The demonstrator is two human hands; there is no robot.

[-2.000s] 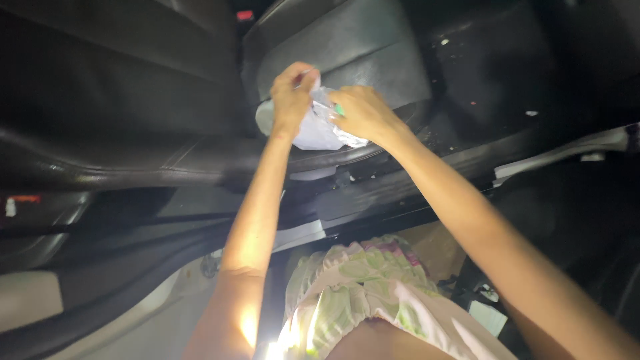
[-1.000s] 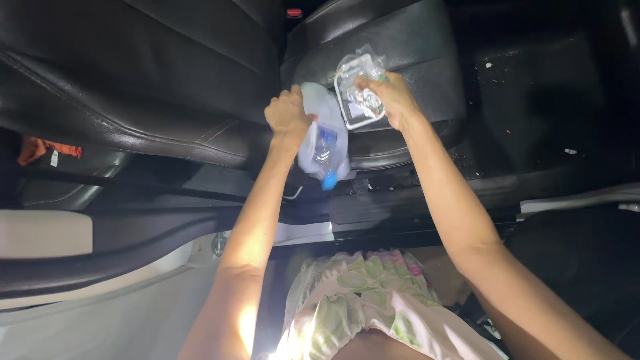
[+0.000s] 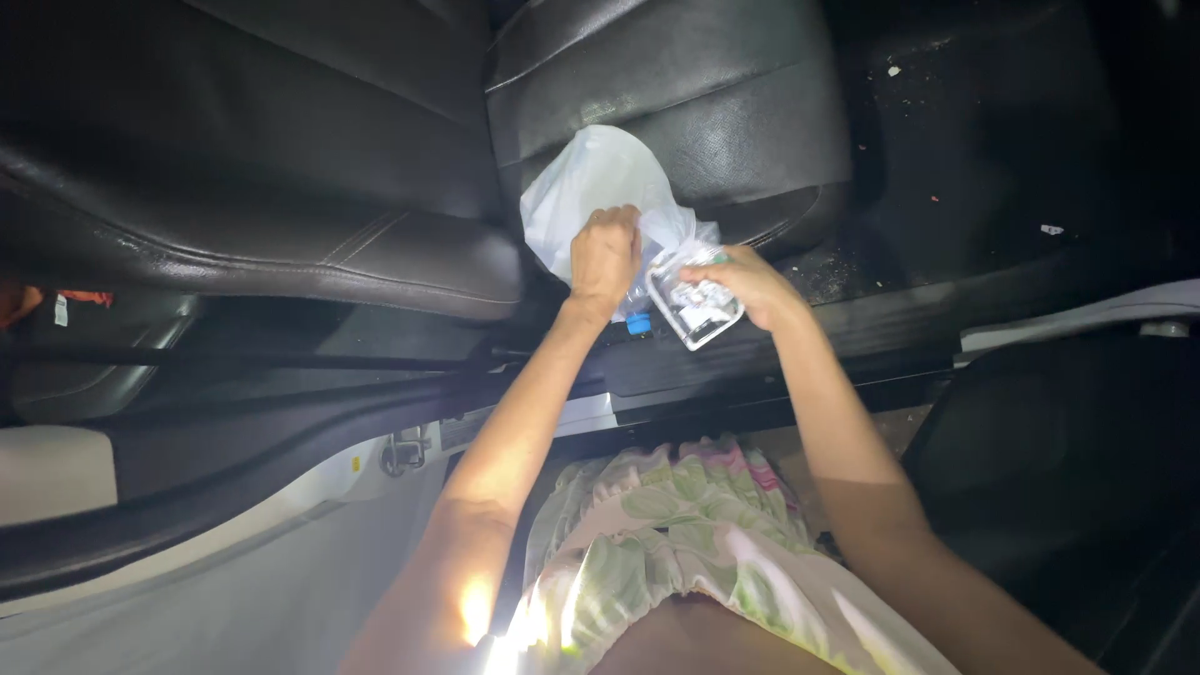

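Observation:
My left hand (image 3: 605, 258) is closed on a white plastic bag (image 3: 595, 169), which spreads over the front of a black leather car seat (image 3: 750, 122). Below that hand a clear bottle with a blue cap (image 3: 638, 323) pokes out from the bag. Just to the right, my right hand (image 3: 741, 286) grips a clear plastic container (image 3: 698, 323) with crumpled clear and silvery material in it. The container's upper end touches the bag, and its exact kind cannot be told.
The seat backrest (image 3: 328, 159) extends at the left. Scraps (image 3: 893, 71) lie on the dark car floor at the right. The door sill (image 3: 675, 375) runs below my hands, with a door latch (image 3: 405, 452) at the lower left. An orange item (image 3: 84, 297) shows at far left.
The white bag, bunched up a second ago, now spreads out above my left hand. The container in my right hand has come down beside the blue-capped bottle.

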